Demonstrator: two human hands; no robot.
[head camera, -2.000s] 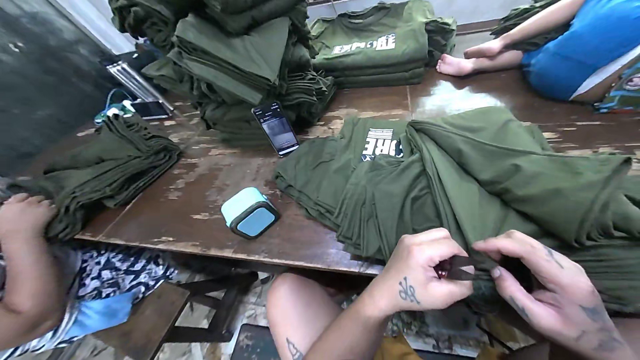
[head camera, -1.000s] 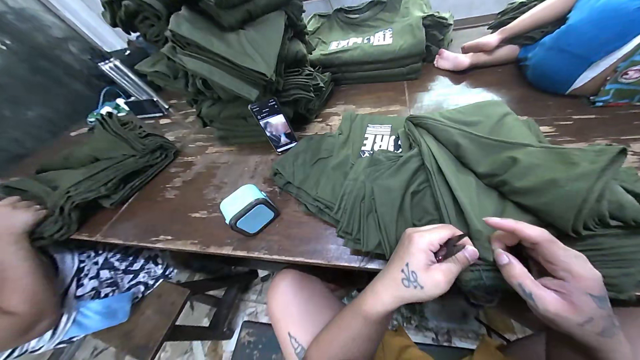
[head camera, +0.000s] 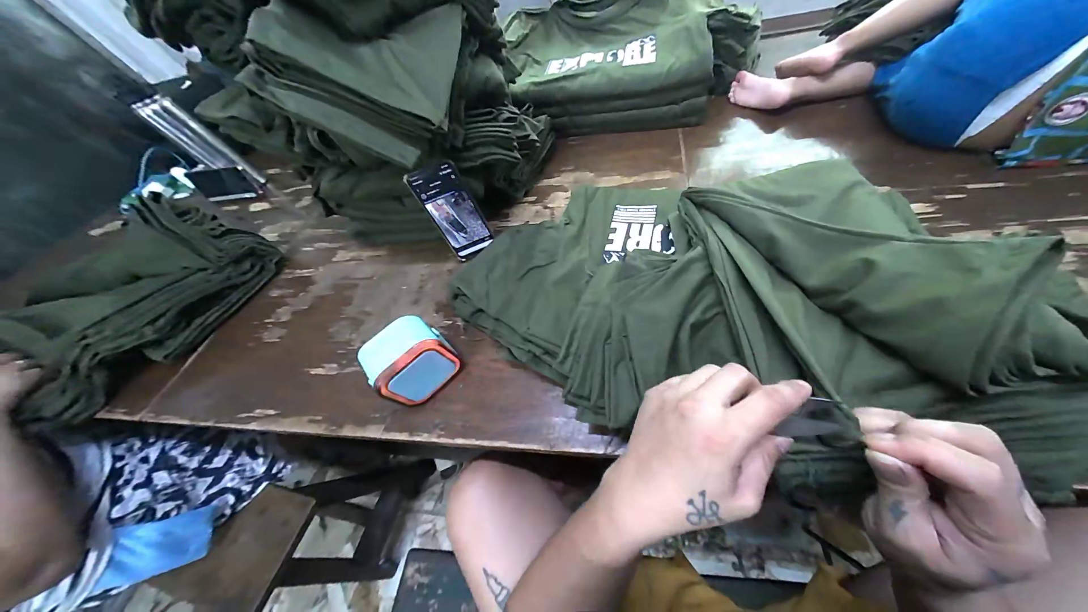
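Observation:
A pile of dark green printed T-shirts (head camera: 765, 297) lies fanned out on the worn wooden table, its near edge hanging over the front. My left hand (head camera: 710, 450) is closed on a small, dark, blurred metal tool (head camera: 816, 421), perhaps thread snips, which points right toward the cloth. Just right of the tool, my right hand (head camera: 943, 489) pinches the edge of the green fabric between thumb and fingers. The tool's tip is at or close to that pinched edge; whether it touches cannot be told.
A teal speaker (head camera: 410, 359) sits left of the shirts, and a lit phone (head camera: 450, 208) leans against a tall garment stack (head camera: 357, 76). Folded shirts (head camera: 616, 64) lie at the back. A person's bare feet (head camera: 786, 81) rest at upper right; another person's arm (head camera: 30, 476) touches garments at left.
My right hand now pinches the fabric edge, where earlier it was apart from my left hand. The tool shows more plainly between the hands. The speaker's rim light has turned from dark to orange.

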